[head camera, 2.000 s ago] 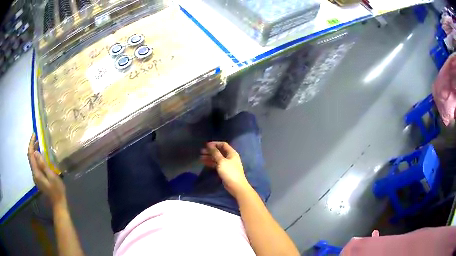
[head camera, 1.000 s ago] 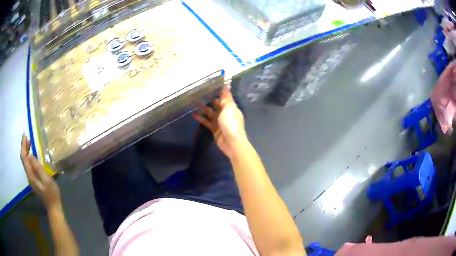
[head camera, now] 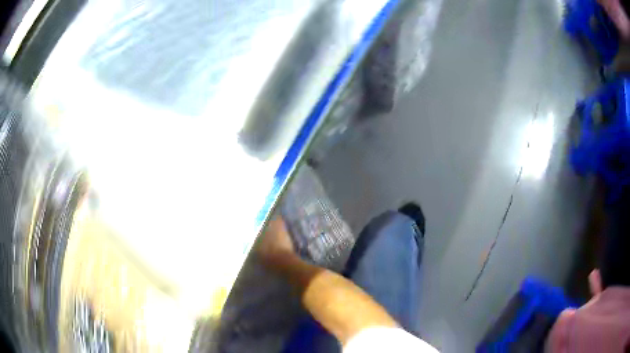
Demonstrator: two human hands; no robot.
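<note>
The view is strongly blurred. My right hand [head camera: 275,241] is beside and partly under the bench's blue-taped edge [head camera: 304,134]; its fingers are blurred or hidden. A grey, shiny wrapped tray stack [head camera: 319,224] lies low beside the bench, just right of my hand; I cannot tell whether they touch. The tan-topped tray stack [head camera: 124,276] is at the lower left, smeared and cut off by the frame. My left hand is not in view.
A clear tray stack [head camera: 173,52] stands on the white bench. Another wrapped bundle [head camera: 380,76] is low beyond the bench edge. Blue stools [head camera: 604,131] and a person's pink sleeve [head camera: 597,324] are at right. My knee [head camera: 390,251] is beside the near bundle.
The view has swung right, so the bench things shift left and down. My right hand has left the tan-topped stack's corner and moved below the bench edge. My left hand has left the view.
</note>
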